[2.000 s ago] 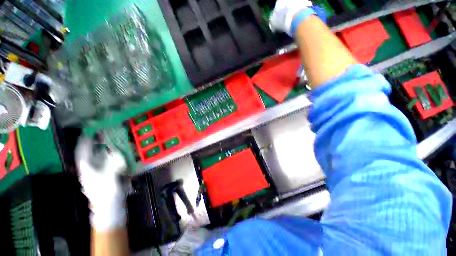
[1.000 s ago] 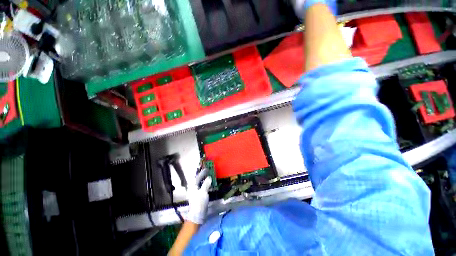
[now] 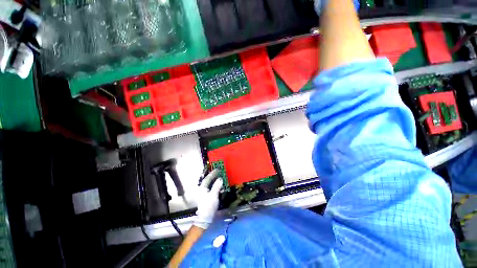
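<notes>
A black solder pallet (image 3: 278, 180) lies on the conveyor with a red cover plate (image 3: 247, 159) over its green board. My left hand (image 3: 208, 201), in a white glove, is at the pallet's left edge, its fingers at a small green board (image 3: 217, 168); whether they grip it I cannot tell. My right arm reaches up to the upper shelf; my right hand (image 3: 334, 4) is cut off by the top edge, with only a bit of it and a blue cuff showing. What it holds is hidden.
A barcode scanner (image 3: 168, 175) lies left of the pallet. Behind is a red compartment tray (image 3: 180, 115) with several small boards and a larger board (image 3: 222, 82). Clear blister trays (image 3: 115, 31) and a black compartment tray (image 3: 251, 21) are above. Another pallet (image 3: 413, 112) is at right.
My left hand came from the far left to the pallet's left edge, where the small green board now shows. My right hand moved up towards the top edge of the picture.
</notes>
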